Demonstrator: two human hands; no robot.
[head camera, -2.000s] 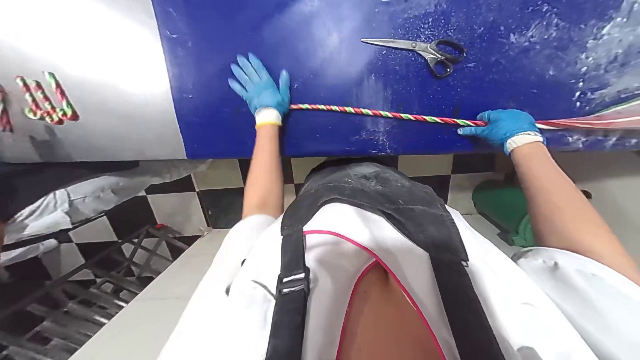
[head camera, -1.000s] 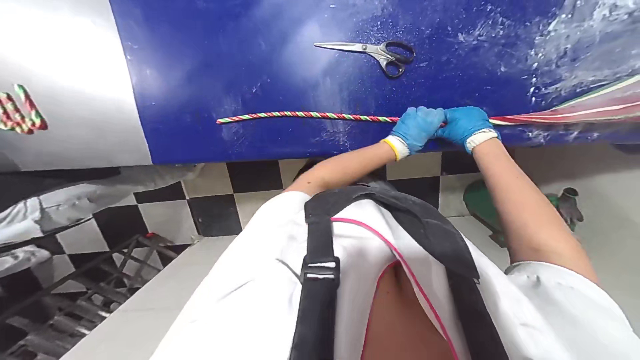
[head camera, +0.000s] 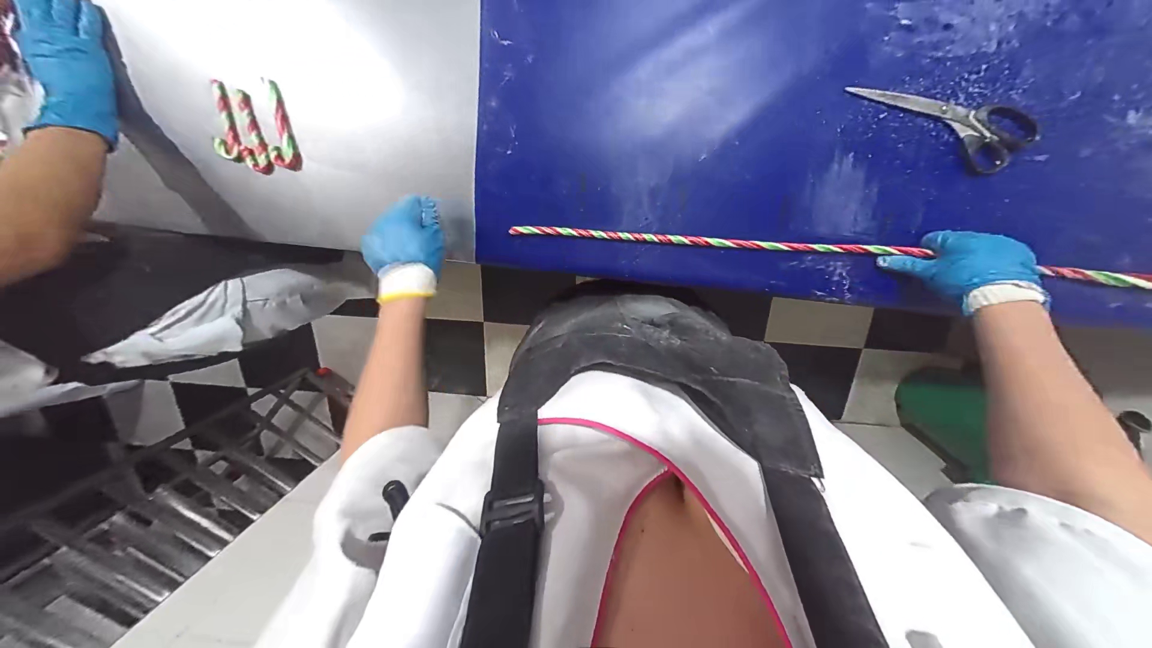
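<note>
A thin twisted candy rope (head camera: 684, 240) in red, green and white lies along the near edge of the blue work surface (head camera: 630, 135). Gloved in blue, my right hand (head camera: 976, 265) rests over the rope at the right, its thumb and fingers around or on it. My left hand (head camera: 407, 238), also gloved, is left of the rope's free end, at the edge of the metal table; its fingers are curled, and whether anything is in them cannot be seen. Scissors (head camera: 976, 126) with black handles lie beyond the rope.
Several small candy canes (head camera: 256, 130) lie on the metal table (head camera: 360, 171). A co-worker's gloved hand (head camera: 67, 72) is at the upper left. A metal rack (head camera: 171, 513) stands low at the left, and a green container (head camera: 954, 418) is below the table at the right.
My left hand has left the place beside my right hand and moved left past the rope's end. My right hand remains at the rope. A co-worker's hand has come into view.
</note>
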